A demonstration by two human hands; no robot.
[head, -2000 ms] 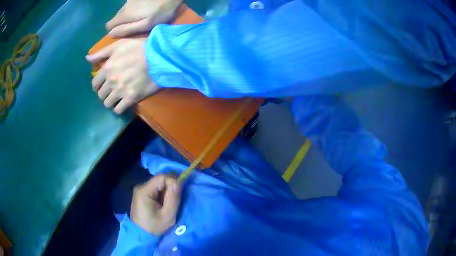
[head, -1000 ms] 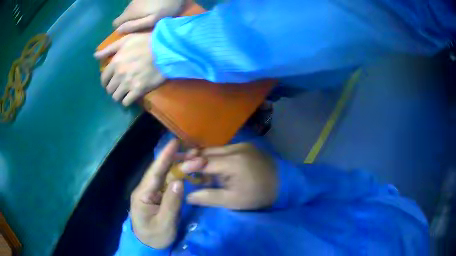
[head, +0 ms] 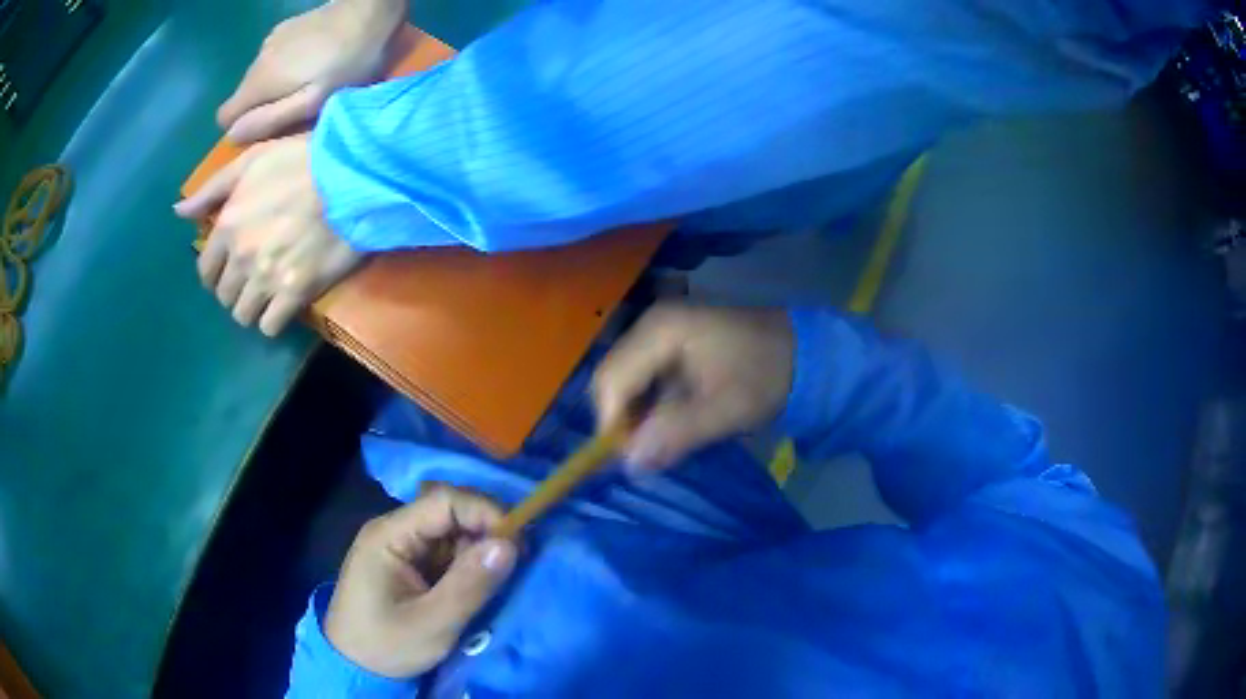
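My left hand [head: 421, 580] and my right hand [head: 697, 385] hold a tan-yellow rubber band [head: 567, 481], stretched between them just off the near corner of the orange plate stack [head: 478, 328]. The band is not on the stack. The stack lies slanted over the bench edge, with several thin layers showing along its side. Another person's two hands [head: 273, 232] press on its far end. A forearm in a blue sleeve hides part of its top.
A loose pile of rubber bands [head: 28, 225] lies on the green bench [head: 123, 451] at the left. An orange edge [head: 14, 679] shows at the bottom left. The other person's sleeve [head: 656, 123] crosses above. A yellow floor line [head: 888, 239] lies beyond.
Two seconds ago a band ran across the stack's near end from my left hand. One second ago my hands were together at the corner. Now they are apart, with the band taut between them.
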